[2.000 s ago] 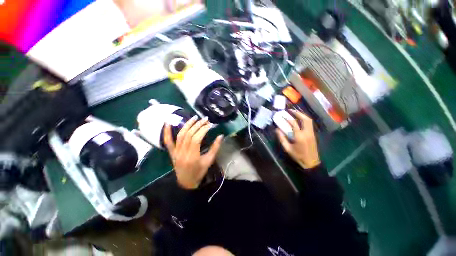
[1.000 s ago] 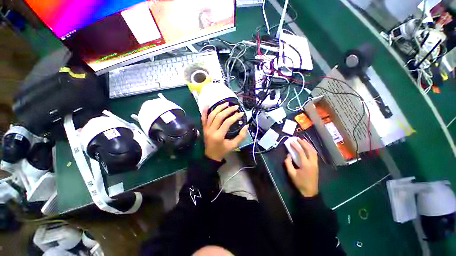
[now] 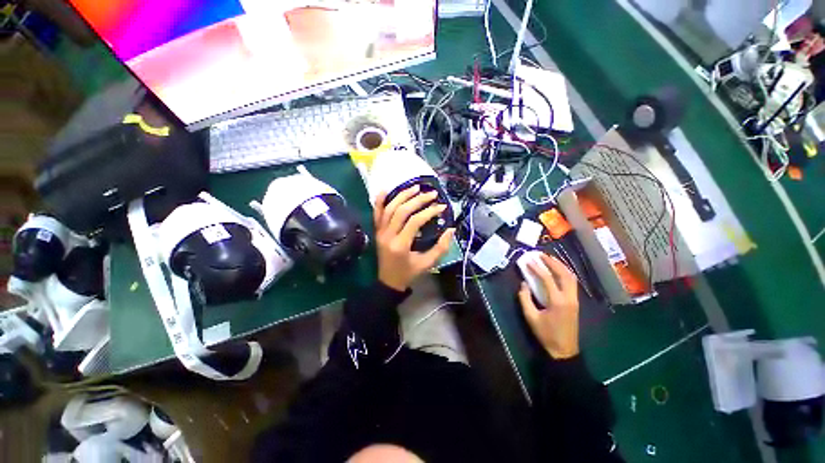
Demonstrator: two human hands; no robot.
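My left hand [image 3: 409,237] lies over the black ball of a white dome camera [image 3: 398,166], fingers curled on its face; part of the lens side is hidden. My right hand [image 3: 550,307] is closed over a white computer mouse [image 3: 533,277] on a dark mat. Two more dome cameras stand to the left: a middle one [image 3: 317,226] and a left one [image 3: 217,258], each with a small white label on its black ball. A thin white cable [image 3: 465,262] runs down from the bench toward my lap.
Behind are a lit monitor [image 3: 289,45], a keyboard [image 3: 271,136] and a tape roll [image 3: 371,138]. A black case [image 3: 118,172] with a white label strip [image 3: 156,271] is at left. Tangled wires, small adapters [image 3: 491,253] and an open carton [image 3: 624,235] are at right. Another camera [image 3: 791,371] lies far right.
My left hand has moved right, from the middle camera to the camera beside the adapters. My right hand stays on the mouse. The dark area on the monitor has turned light.
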